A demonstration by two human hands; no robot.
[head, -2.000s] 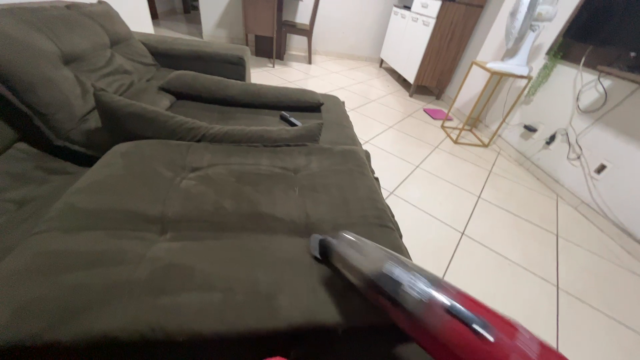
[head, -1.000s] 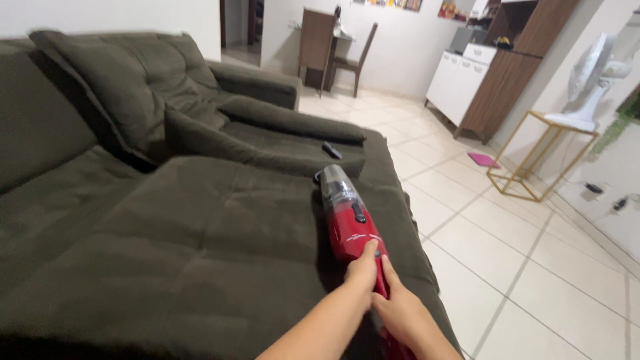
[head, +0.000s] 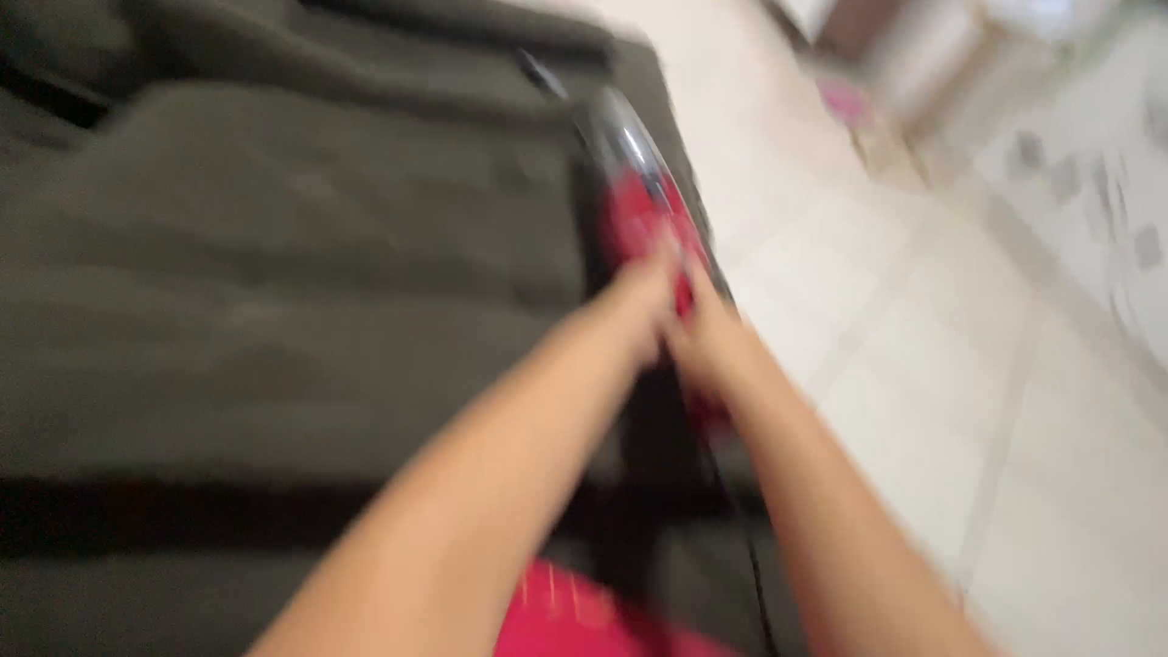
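Observation:
Both hands are on a red handheld vacuum cleaner [head: 639, 205] with a clear front chamber, blurred by motion. My left hand [head: 652, 297] and my right hand [head: 707, 342] close on its handle side by side. The vacuum lies over the right part of a dark green-grey fabric sofa [head: 319, 246], its nose pointing to the far edge. Whether the nose touches the fabric cannot be told. A thin black cord [head: 753, 557] runs down from the vacuum between my forearms. Just beyond the nose, a dark remote-like object [head: 541, 73] rests on the sofa.
Light floor tiles [head: 903, 365] lie along the sofa's right edge. Farther back are a pink object [head: 844, 99] on the floor and the blurred legs of a gold-coloured stand [head: 890, 155]. A white wall [head: 1086, 182] with blurred dark fittings is at the right. Red cloth shows at the bottom.
The view has tilted down and turned. Both hands still hold the vacuum, whose nose now appears close to the dark remote-like object. Two seconds ago no hands were visible.

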